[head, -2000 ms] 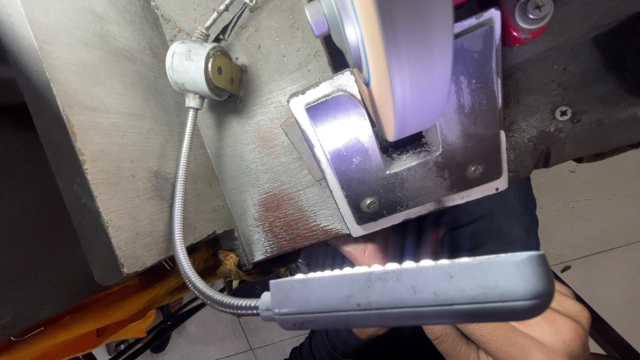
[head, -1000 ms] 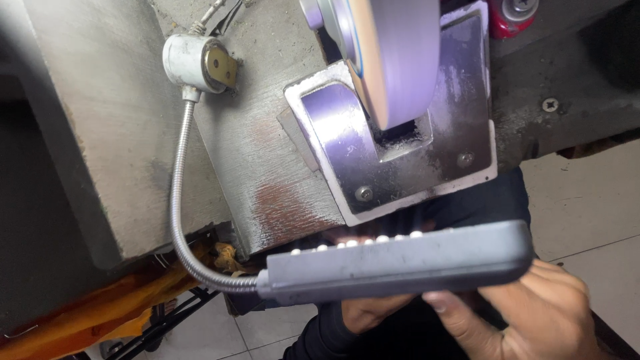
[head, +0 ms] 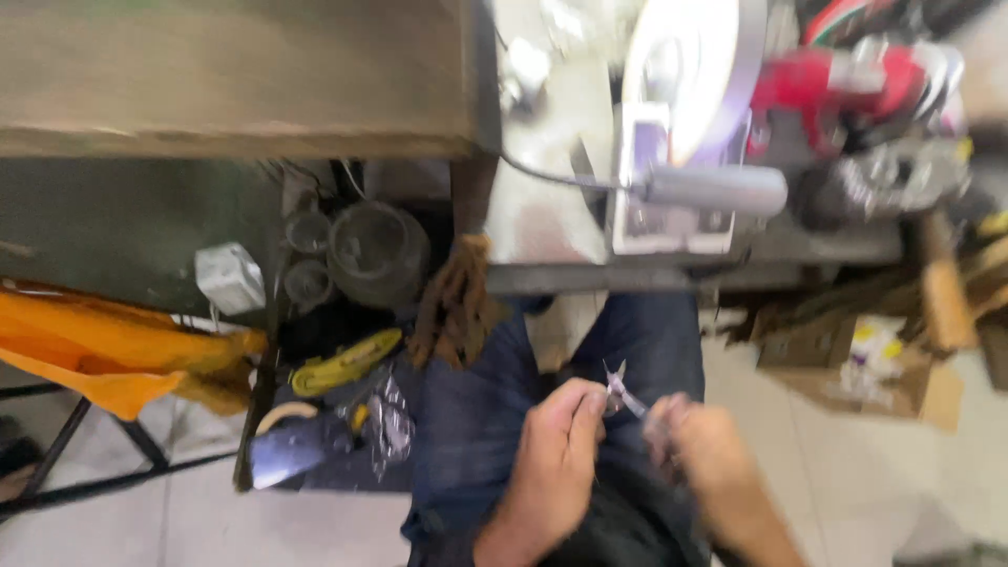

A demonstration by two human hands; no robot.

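Observation:
Above my lap, my left hand (head: 561,445) pinches a small thin piece (head: 613,398) between thumb and fingers; blur hides what it is. My right hand (head: 697,441), also blurred, is closed around a slim metal tool (head: 632,403), whose pointed end meets the small piece at my left fingertips. The tool's kind cannot be told. Both hands are below the bench edge. Over the bench, a grinding or polishing wheel (head: 709,71) rises from a pale-edged metal plate (head: 631,228). A grey lamp head (head: 717,189) on a flexible neck is in front of it.
Right of the wheel lie a red power tool (head: 835,87) and a wooden handle (head: 945,291). Left of my legs, a low shelf holds glass jars (head: 378,248), a yellow item (head: 346,362) and plastic wrap (head: 390,429). Brown gloves (head: 457,307) hang there. An orange cloth (head: 118,354) hangs far left.
The view has shifted widely, showing more of my lap and the shelf. Both hands, partly hidden behind the lamp head before, are now in plain sight over my lap, with a slim tool in the right.

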